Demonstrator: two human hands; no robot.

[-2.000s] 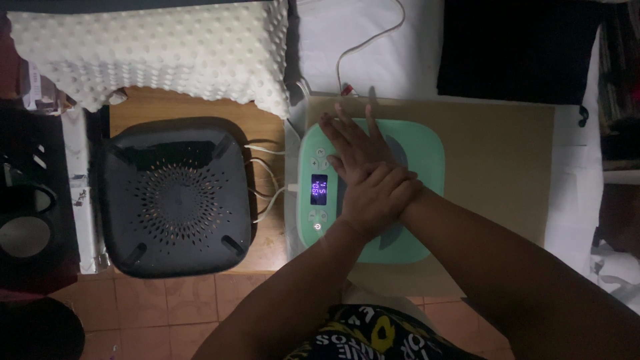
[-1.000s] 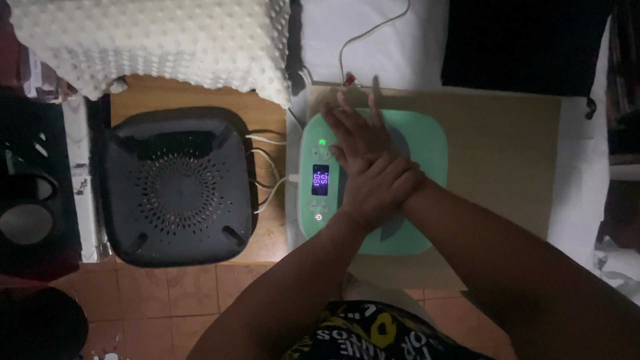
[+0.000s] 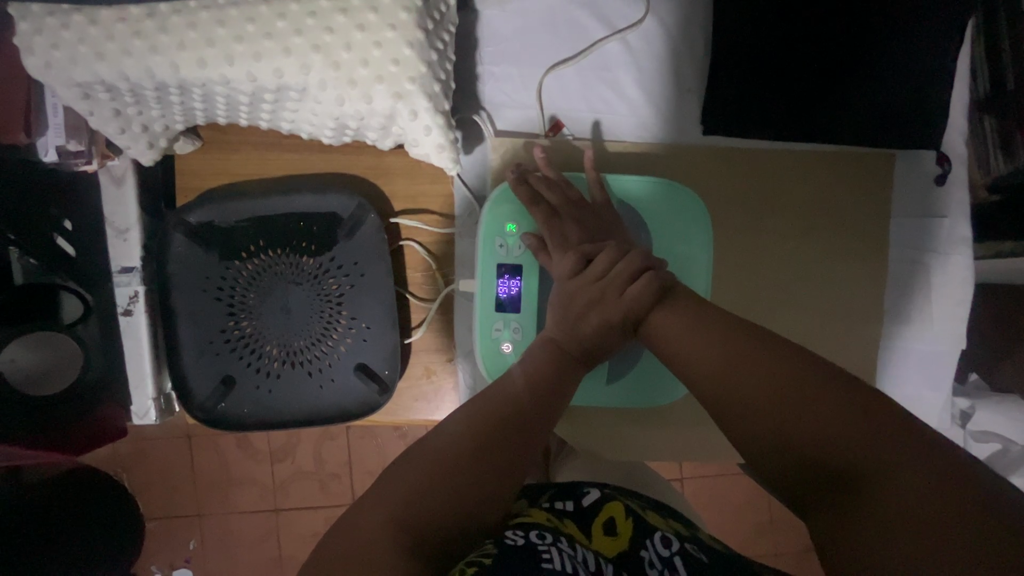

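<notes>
A mint-green, rounded-square electric device [image 3: 676, 212] lies on a brown board, its lit display [image 3: 509, 288] and buttons along its left side. My right hand [image 3: 568, 210] is palm down over the device's upper middle, fingers apart, the longer fingertips reaching past its top edge. Across my right wrist lies my left hand [image 3: 604, 292], its fingers wrapped around it. The hands and wrists cover part of a darker grey area at the device's centre. Whether my right palm presses on the surface cannot be seen.
Left of the device, a black perforated plastic item [image 3: 288, 304] lies on a wooden surface [image 3: 432, 368], with white cables [image 3: 436, 308] between them. A bumpy cream fabric [image 3: 264, 72] is above. The brown board [image 3: 800, 264] extends right, below a black cloth [image 3: 832, 72].
The display's digits have changed. A green light near the device's upper left is lit now and one second ago, but not plainly two seconds ago. Both hands keep the same pose.
</notes>
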